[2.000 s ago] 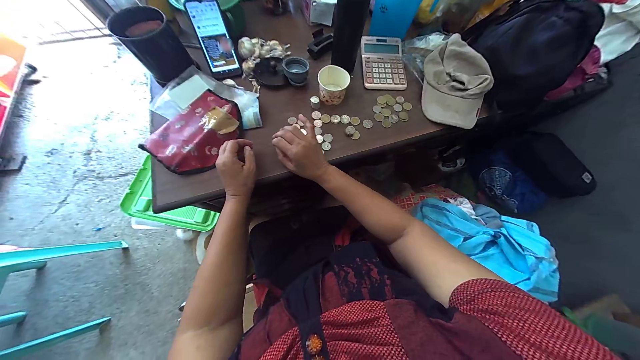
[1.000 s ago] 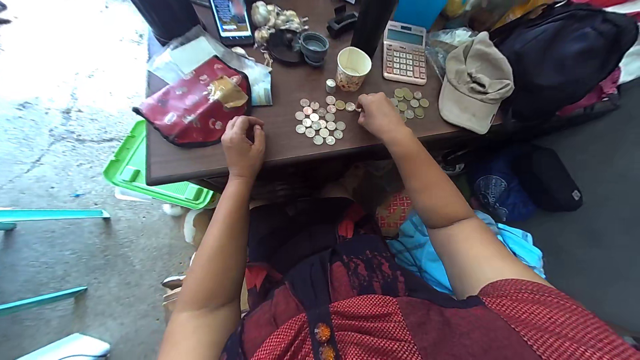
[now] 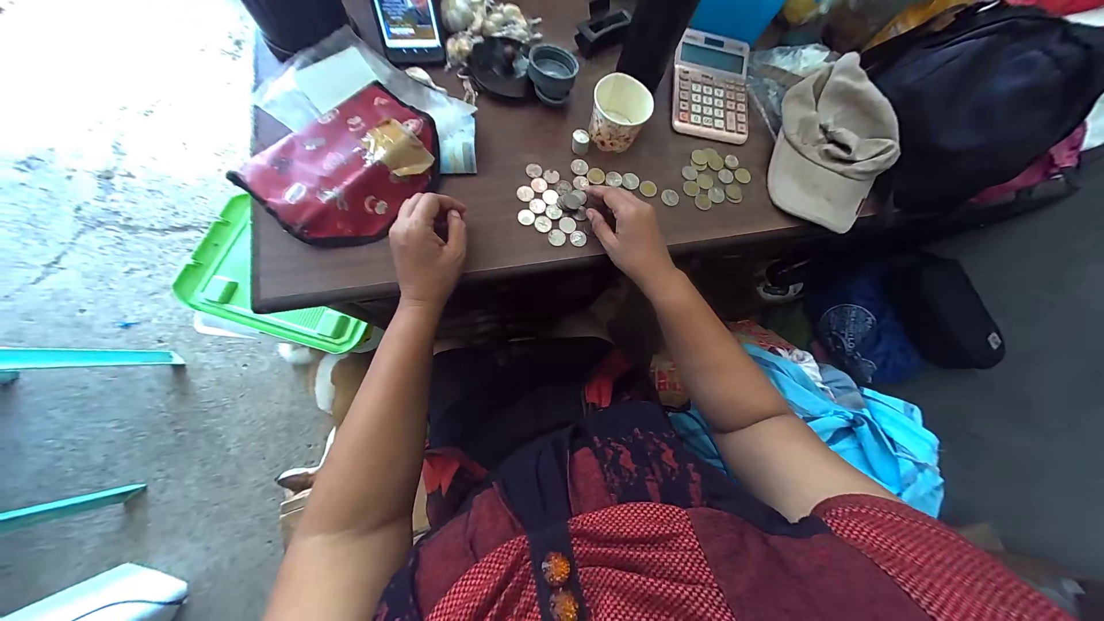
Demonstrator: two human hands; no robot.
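My right hand [image 3: 628, 226] is at the right edge of a loose group of silver coins [image 3: 552, 207] on the dark wooden table [image 3: 496, 246], its fingertips touching coins there. Whether it grips one, I cannot tell. My left hand [image 3: 429, 241] rests curled at the table edge, beside a red patterned pouch [image 3: 345, 172]; its palm is hidden. A short row of coins [image 3: 631, 181] leads right to another group of coins [image 3: 716, 179], several of them gold-coloured. Behind the silver coins stand a small stack of coins [image 3: 580, 141] and a patterned paper cup [image 3: 621, 112].
Along the back are a phone [image 3: 409, 30], garlic bulbs [image 3: 483, 21], a small grey pot [image 3: 553, 73], a black cylinder [image 3: 655, 39] and a pink calculator [image 3: 711, 86]. A beige cap [image 3: 832, 142] and black backpack [image 3: 983, 95] lie right. A green plastic lid [image 3: 259, 289] sits below left.
My right hand has moved left, from between the two coin groups to the silver coins. Two seconds ago it was at the left side of the coins. My left hand stays curled near the pouch.
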